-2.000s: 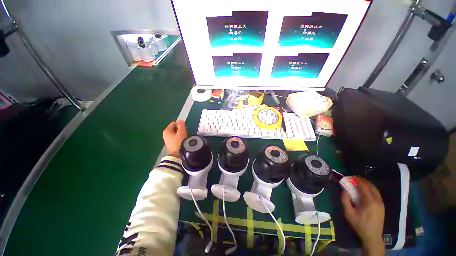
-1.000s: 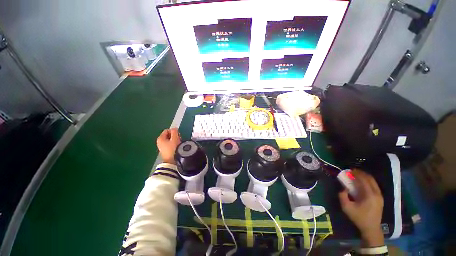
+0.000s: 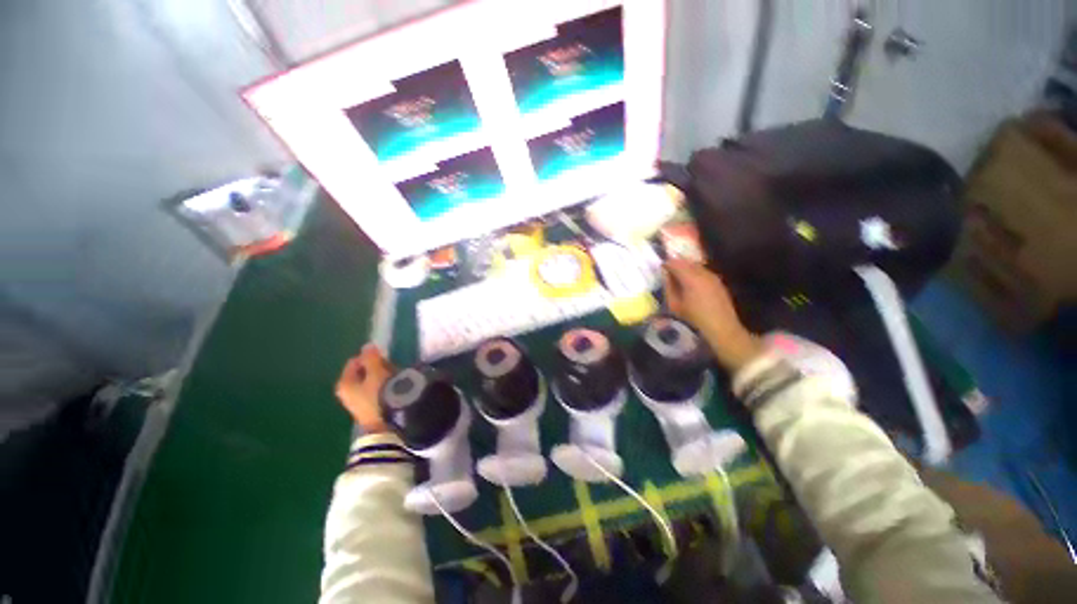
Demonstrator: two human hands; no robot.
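Security cameras stand in a row on the green bench; the leftmost (image 3: 425,431) and the rightmost (image 3: 677,383) have black heads and white bases. My left hand (image 3: 364,387) rests beside the leftmost camera, fingers curled, holding nothing that I can see. My right hand (image 3: 702,300) is at the right end of the white keyboard (image 3: 508,309); its fingertips are blurred, so what they touch is unclear. The white mouse (image 3: 815,363) lies beside my right forearm, showing a red glow. The monitor (image 3: 472,118) shows four pictures.
A yellow tape roll (image 3: 565,273) lies on the keyboard, a yellow sticky note (image 3: 633,309) below its right end. A black bag (image 3: 827,212) is at right, with a long white strap (image 3: 905,354). Thin white cables run over yellow-taped bench edge. A cardboard box (image 3: 1025,224) is far right.
My right hand has let go of the mouse and moved forward and left to the keyboard's right end. My left hand stays beside the leftmost camera. The view has tilted and shifted.
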